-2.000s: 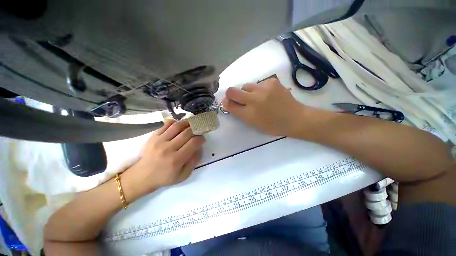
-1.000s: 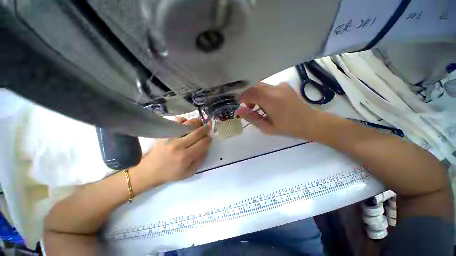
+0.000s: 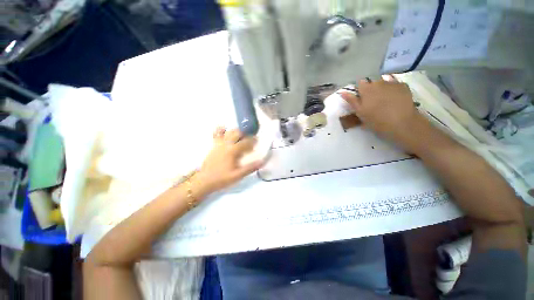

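Cream-white cloth (image 3: pixel 140 140) lies bunched left of the needle, with an edge reaching towards it. My left hand (image 3: pixel 229 161) lies on the cloth's right part, palm down, fingers apart, below the smooth grey bar (image 3: pixel 242 99). My right hand (image 3: pixel 383 108) is right of the machine head (image 3: pixel 266 53), fingers bent, above the brown square (image 3: pixel 350 121); its fingertips are blurred and I cannot tell whether they hold anything. The beige ribbed piece (image 3: pixel 315 122) sits beside the needle area.
Long cream strips (image 3: pixel 445 108) lie at the right behind my right forearm. A printed ruler (image 3: pixel 375 208) runs along the table's front edge. A blue bin (image 3: pixel 44 234) with a green item and rolls stands at the far left. A white ribbed knob (image 3: pixel 339 38) is on the head.
The view has shifted back and shows more of the table. My left hand has moved away from the needle to the left, and my right hand has moved away to the right.
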